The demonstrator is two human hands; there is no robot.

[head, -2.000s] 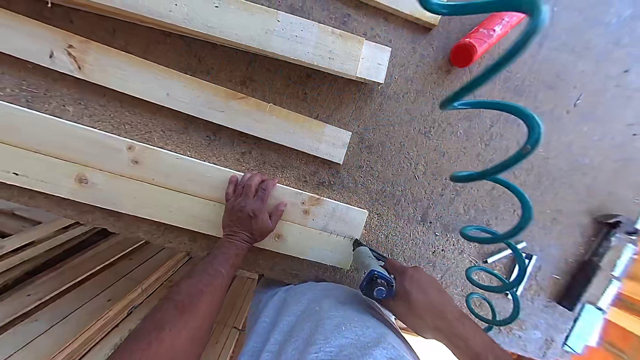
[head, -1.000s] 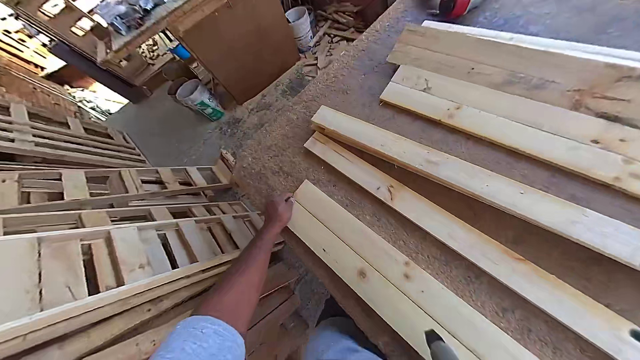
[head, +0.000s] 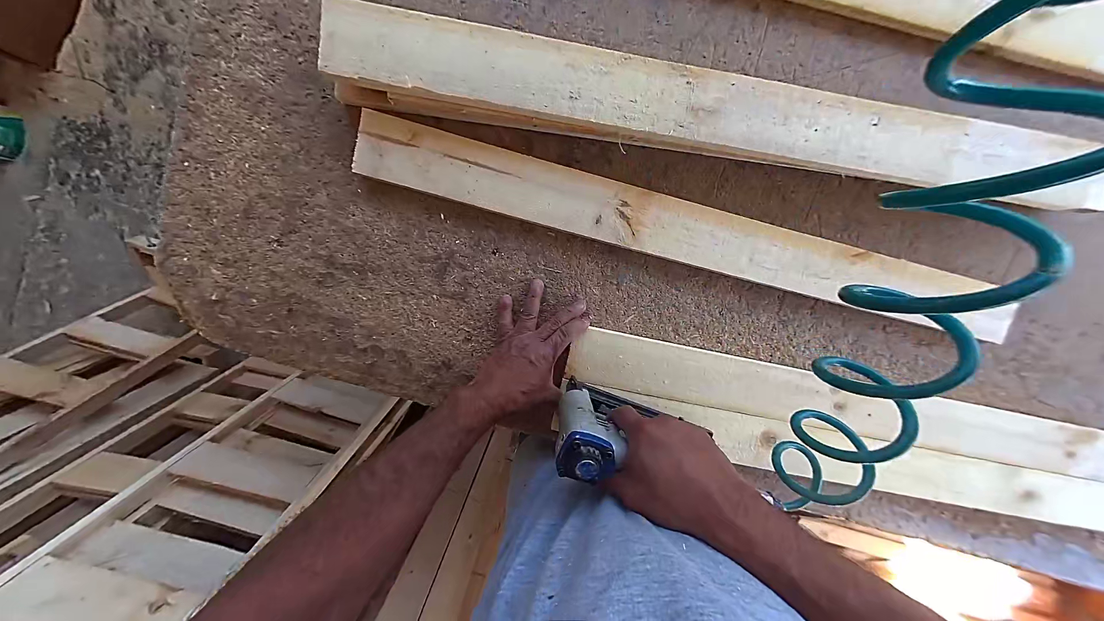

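My right hand (head: 668, 457) is closed around the handle of a pneumatic nail gun (head: 589, 435), grey with a blue cap. Its nose touches or hovers at the left end of two wooden boards lying side by side, an upper board (head: 733, 376) and a lower board (head: 828, 444). My left hand (head: 528, 358) lies with fingers spread on the worktable, its thumb side against the left ends of these boards. A coiled green air hose (head: 897, 388) hangs at the right, its lower end near the nail gun.
Further wooden boards (head: 673, 103) lie across the particle-board worktable (head: 285, 233), one (head: 638, 211) at a slant below the others. Wooden pallets (head: 172, 483) stand at the lower left, past the table's rounded corner. Sawdust covers much of the tabletop.
Two seconds ago the nail gun was at the boards' right end, with my left hand on top of them. Now both hands are at the left end. The view has swung left and back.
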